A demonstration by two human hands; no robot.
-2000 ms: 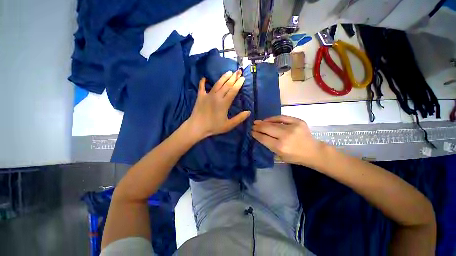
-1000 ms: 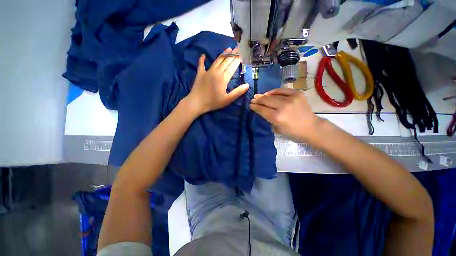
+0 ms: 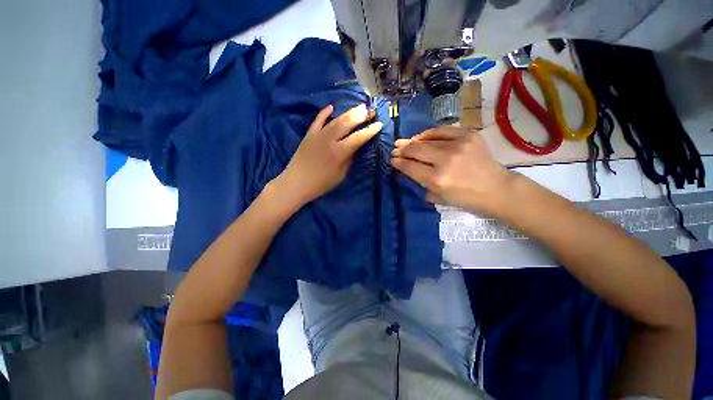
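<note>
The navy fabric (image 3: 313,234) lies crumpled on the white machine table and hangs over its front edge. Two parallel black elastic strips (image 3: 378,211) run down it, with puckered cloth around them. My left hand (image 3: 332,152) rests on the cloth left of the strips, fingers spread and fingertips just short of the presser foot (image 3: 391,98). My right hand (image 3: 446,164) pinches the cloth and the right strip between thumb and fingers, just below the foot. The needle is too small to make out.
The sewing machine head (image 3: 414,31) is above my hands, with a ribbed knob (image 3: 446,108) on its right. Beside it are a tan block (image 3: 472,103), red and yellow scissors (image 3: 547,105) and black strips (image 3: 637,109). A ruler strip (image 3: 500,228) runs along the front edge.
More puckered cloth with black strips now lies below the foot. My right hand has moved up towards the foot since the oldest frame. My left hand has shifted slightly left on the cloth.
</note>
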